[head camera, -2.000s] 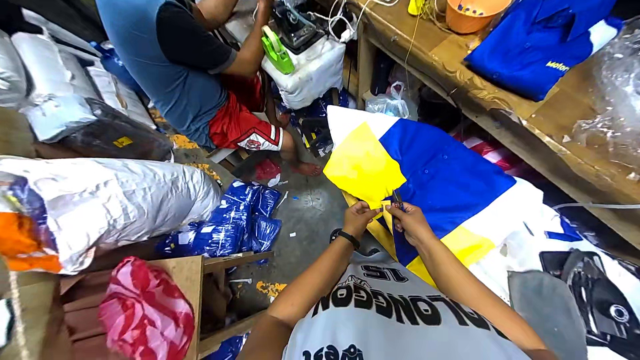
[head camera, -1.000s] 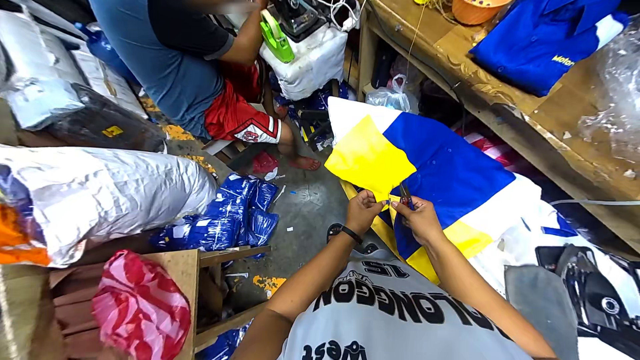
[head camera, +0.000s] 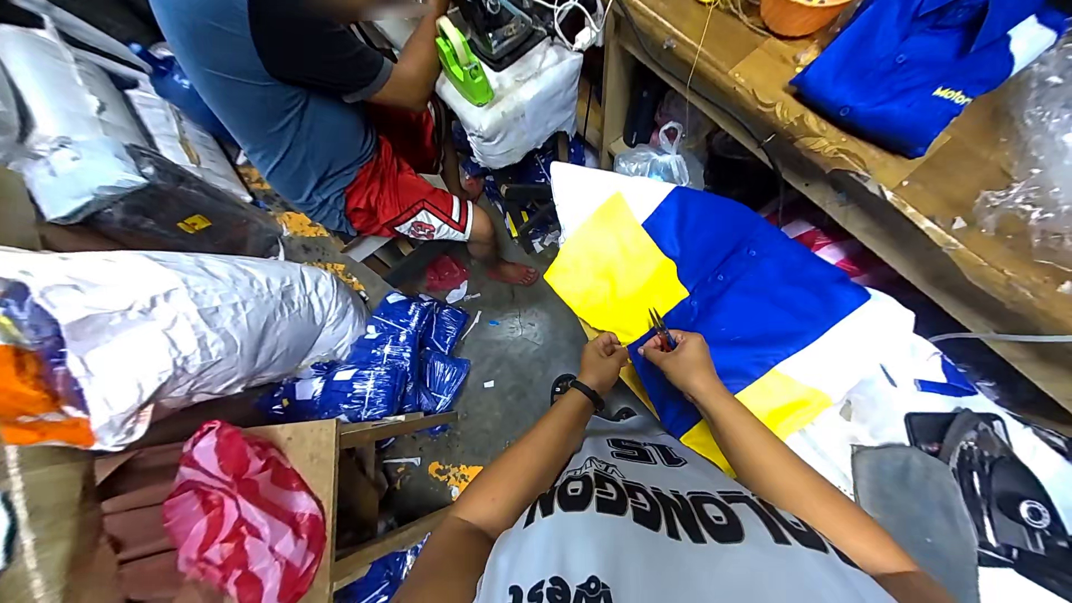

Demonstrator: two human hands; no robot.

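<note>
A garment of blue, yellow and white fabric (head camera: 745, 268) lies spread in front of me, with small buttons on its blue part. My left hand (head camera: 602, 360) pinches the edge of the yellow section between its fingers. Close to its right, my right hand (head camera: 680, 358) holds small pointed snips (head camera: 661, 327) with a reddish handle, their tips pointing away from me over the fabric. Its thumb and forefinger are together near the same edge; whether they also pinch cloth or thread I cannot tell.
At upper left a person in red shorts (head camera: 402, 197) sits beside a white bundle (head camera: 519, 109) bearing a green tape dispenser (head camera: 463, 63). Blue plastic-wrapped packs (head camera: 377, 364) lie on the floor. A wooden table (head camera: 938, 188) holds a folded blue shirt (head camera: 921, 75). An iron (head camera: 997, 494) rests at lower right.
My hands have moved slightly apart. The yellow part of the garment in front of them has shifted and lies differently. The snips remain in my right hand.
</note>
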